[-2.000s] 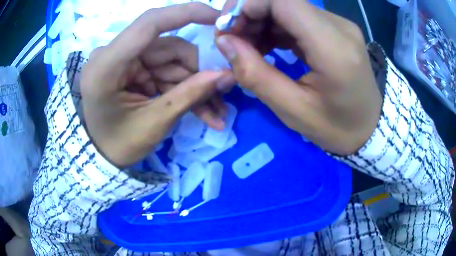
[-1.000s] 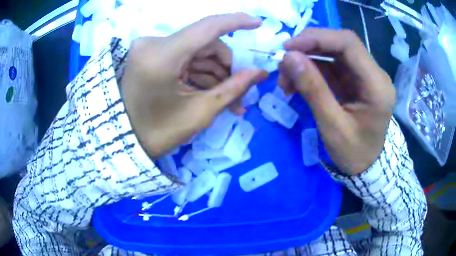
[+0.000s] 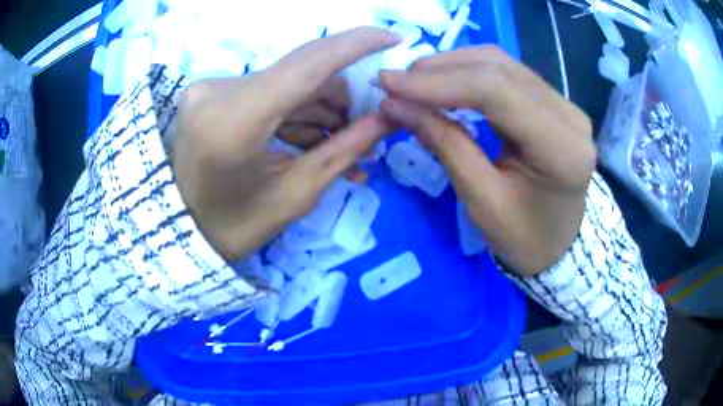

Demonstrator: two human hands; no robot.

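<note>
My left hand (image 3: 262, 147) holds a white plastic housing (image 3: 363, 86) between its fingers and thumb, above the blue tub (image 3: 396, 317). My right hand (image 3: 507, 151) meets it from the right, its thumb and index fingertips pinched together at the housing's right side. What the right fingertips hold is hidden; no stem piece shows between them. Loose white housings (image 3: 391, 275) lie in the tub, several under and beside my hands. A few thin white stem pieces (image 3: 300, 338) lie at the tub's near left edge.
White housings are heaped at the tub's far side (image 3: 238, 32). A clear parts box (image 3: 662, 151) with shiny metal bits stands at the right, loose white parts (image 3: 614, 63) behind it. A clear plastic bag (image 3: 17, 174) lies at the left, partly cut off.
The right fingertips have closed in on the housing, and the thin stem seen in them a second ago no longer shows. The whole view has shifted slightly.
</note>
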